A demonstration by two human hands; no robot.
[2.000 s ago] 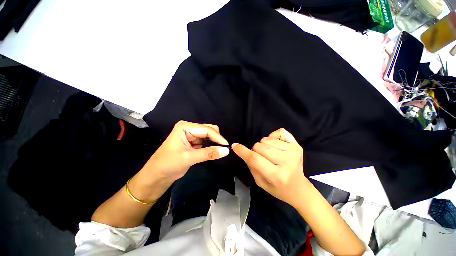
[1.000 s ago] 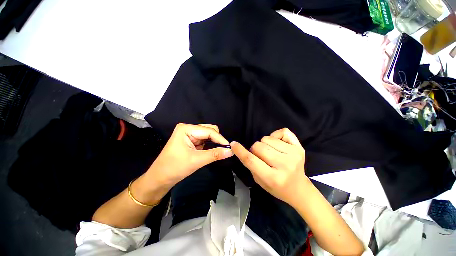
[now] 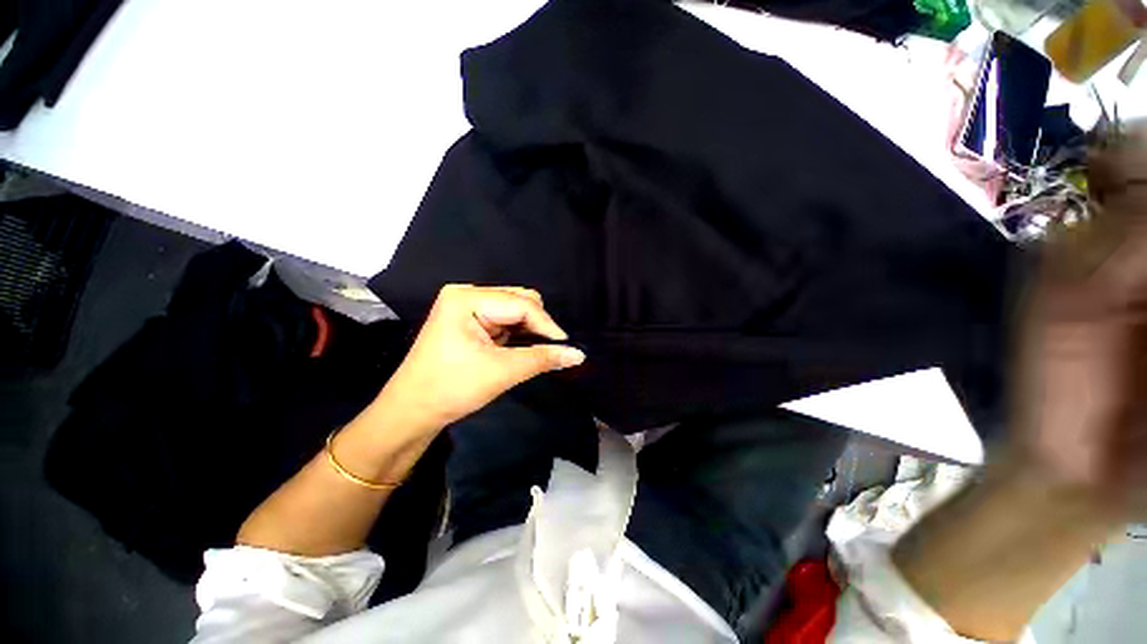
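A large black garment [image 3: 704, 214] lies spread over the white table, its near edge over my lap. My left hand [image 3: 484, 352] pinches the folded near edge between thumb and index finger. My right hand [image 3: 1088, 340] is far off at the right edge of the view, strongly blurred and partly cut off. I cannot tell whether it holds anything. No needle or thread can be made out.
A smartphone [image 3: 1010, 107] lies at the upper right, beside tangled thread scraps [image 3: 1047, 201]. A yellow-brown container [image 3: 1092, 40] and a green box [image 3: 941, 16] are at the top right. A black cloth heap [image 3: 214, 415] is at the left below the table. A red object [image 3: 805, 604] is at the lower right.
My right hand has moved from beside my left fingertips far out to the right. My left hand keeps its pinch on the cloth. The whole view has shifted slightly.
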